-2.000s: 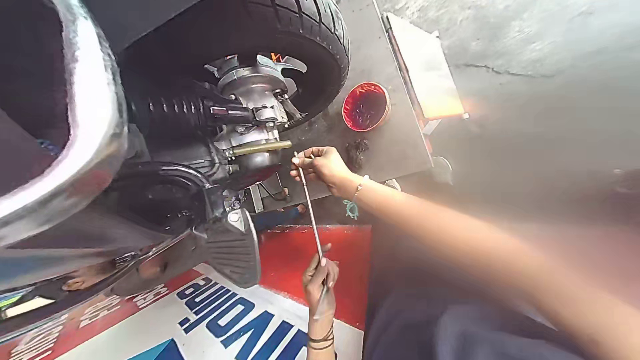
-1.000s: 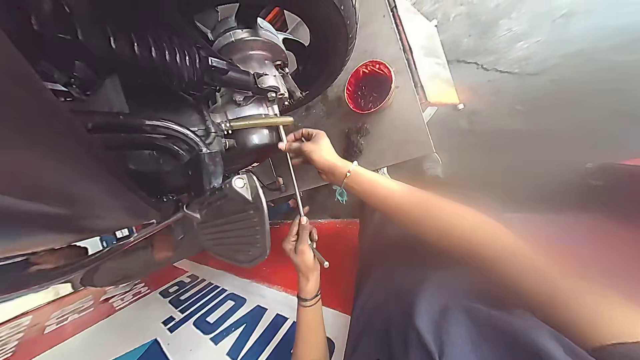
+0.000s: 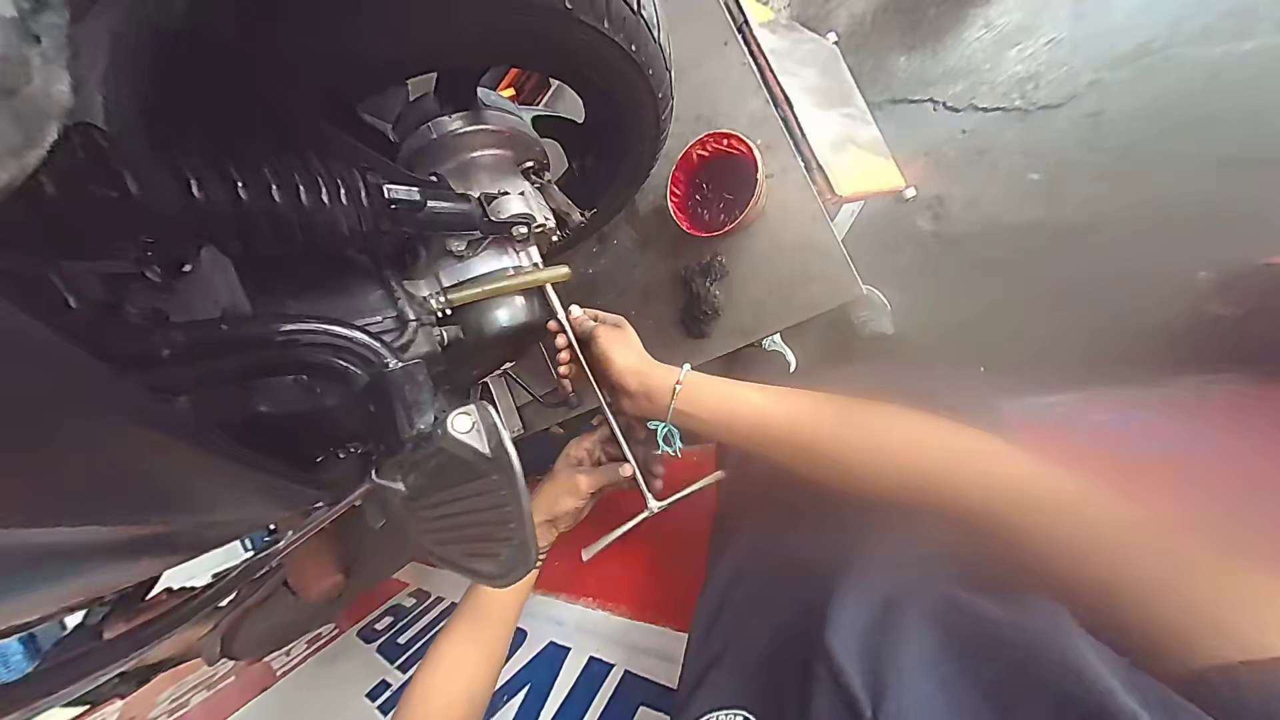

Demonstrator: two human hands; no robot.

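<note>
A steel T-handle wrench (image 3: pixel 602 395) runs from the rear hub area of a motor scooter down to its crossbar handle. Its far end meets the metal housing beside the wheel, near a bolt, passing a yellowish rubber hose (image 3: pixel 507 286). My right hand (image 3: pixel 610 355) holds the upper shaft between thumb and fingers. Lower down, my left hand (image 3: pixel 583 478) is at the shaft just above the crossbar, thumb against it; some of its fingers are behind the shaft and blurred. The rear tire (image 3: pixel 625 90) stands above, and the ribbed black footrest (image 3: pixel 470 500) is left of my left hand.
A red-lined tub of dark liquid (image 3: pixel 716 185) and a dark crumpled rag (image 3: pixel 704 295) lie on the grey metal lift platform (image 3: pixel 790 270). Beyond its edge is a light ramp panel (image 3: pixel 820 100). Under my left arm is a red, white and blue Valvoline panel (image 3: pixel 600 640).
The wrench's far end has moved from clear of the housing two seconds ago to against it. My left hand has shifted from the handle end to the shaft, leaving the crossbar in plain view.
</note>
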